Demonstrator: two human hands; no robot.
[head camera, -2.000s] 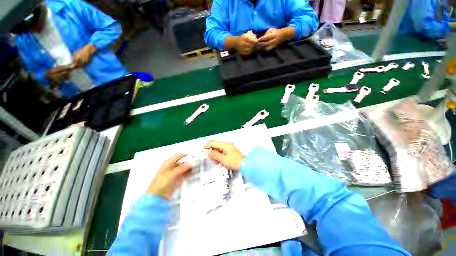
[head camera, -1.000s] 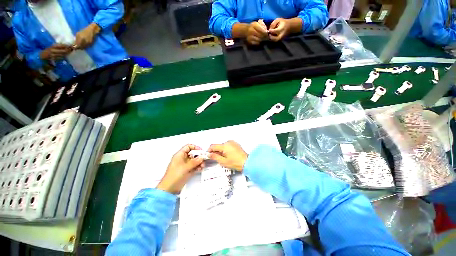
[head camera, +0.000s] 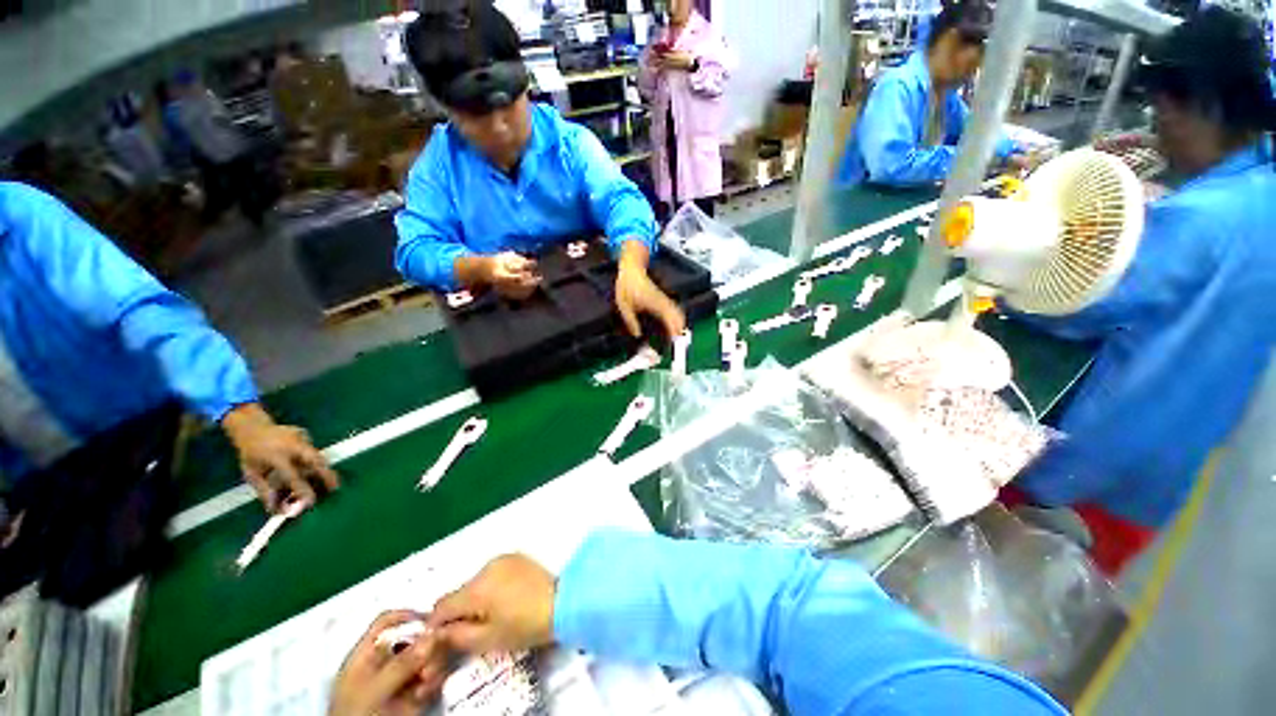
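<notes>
My left hand (head camera: 375, 677) and my right hand (head camera: 500, 607) meet at the lower left of the picture, over the white parts tray (head camera: 301, 625). Their fingers pinch a small pale part with a dark round spot (head camera: 402, 636); its exact shape is partly hidden by the fingers. A pile of narrow strip parts (head camera: 490, 685) lies just below my right hand. My left hand is partly cut off by the bottom edge.
Key-shaped units (head camera: 452, 452) lie scattered on the green belt (head camera: 378, 511). Clear plastic bags with strip parts (head camera: 854, 492) lie at the right, near a cream fan (head camera: 1050, 231). A person opposite works over a black tray (head camera: 546, 329). The tray stack (head camera: 63, 657) is at lower left.
The view has swung up and to the right, so the fan and more people show. My hands stay together. The person opposite and the one at left now reach to units on the belt.
</notes>
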